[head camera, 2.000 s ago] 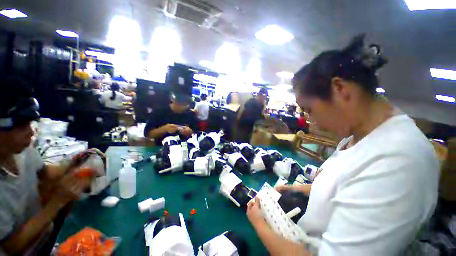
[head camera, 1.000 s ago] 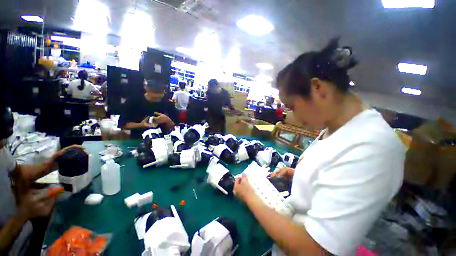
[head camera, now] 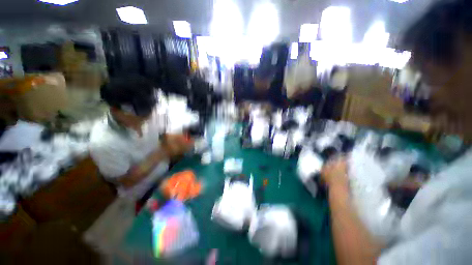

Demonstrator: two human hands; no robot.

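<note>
Neither of my hands is in the picture. The frame is blurred by motion. Two white-and-black security cameras lie nearest in front of me on the green table (head camera: 315,207): one camera (head camera: 234,204) and, to its right, another camera (head camera: 273,230). A sheet with rainbow colours (head camera: 175,230) lies at the near left table edge. An orange heap (head camera: 181,185) is just behind it. Small white blocks (head camera: 233,165) and a translucent white bottle (head camera: 218,145) stand farther back.
A seated person (head camera: 129,140) works at the left edge of the table. A standing person in white (head camera: 440,212) is close on the right. More cameras (head camera: 279,132) are heaped at the back. Brown cartons with white items (head camera: 46,171) are at far left.
The view has swung left and blurred. The seated person now shows more fully, and the rainbow sheet and left cartons have come into view. The standing person is now cut off at right.
</note>
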